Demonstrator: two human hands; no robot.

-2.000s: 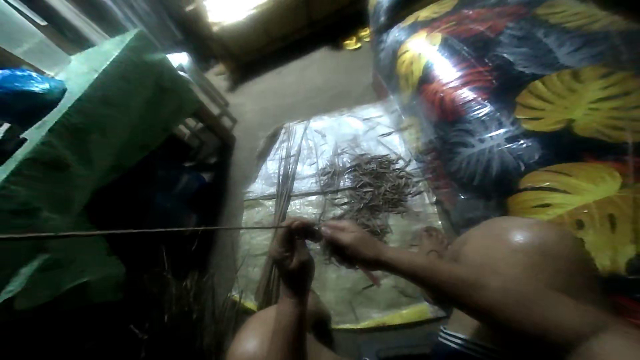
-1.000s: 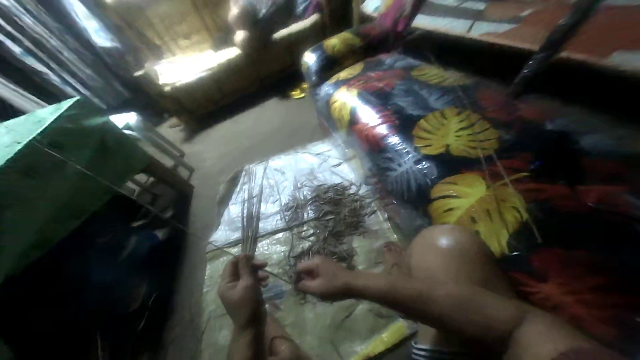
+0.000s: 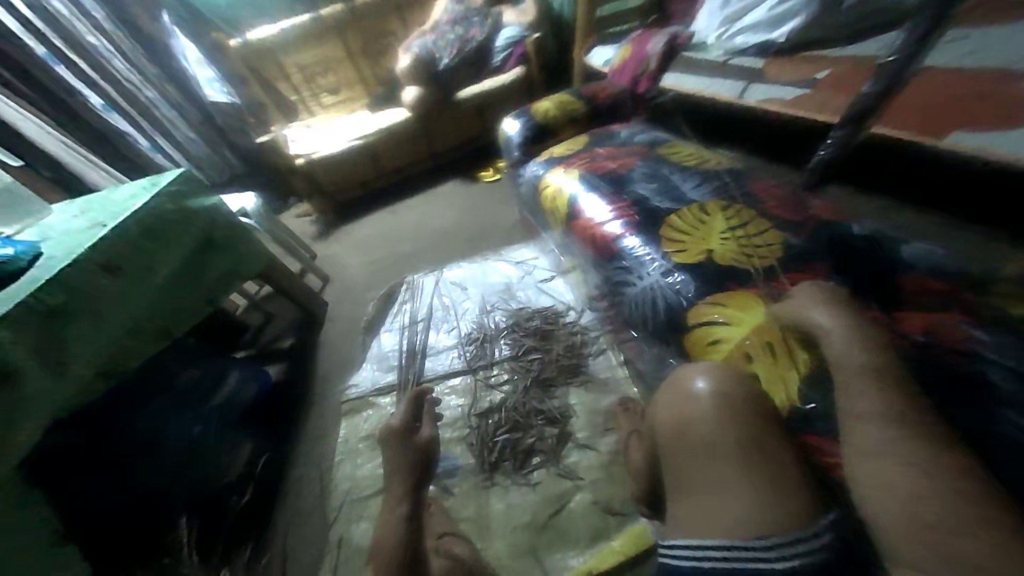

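My left hand (image 3: pixel 412 428) is closed around the lower end of a bundle of long thin dried stalks (image 3: pixel 414 328), which point away from me over a plastic sheet. To its right, a heap of short dry brown scraps (image 3: pixel 524 384) lies on the sheet (image 3: pixel 592 496). My right hand (image 3: pixel 812 308) is out to the right, over the plastic-wrapped cushion with a leaf print (image 3: pixel 720 232). Its fingers are bent and blurred; faint thin strands show close to them, but whether it grips them I cannot tell.
A table with a green cover (image 3: pixel 120 272) stands at the left, dark beneath. Behind are a wooden bench (image 3: pixel 352 152) and part of a seated person (image 3: pixel 456 48). My bare knee (image 3: pixel 712 416) is between the sheet and the cushion. A dark post (image 3: pixel 880 96) slants at upper right.
My right hand has moved away from my left hand, out to the right over the cushion. My left hand still holds the stalks. The view has turned toward the right.
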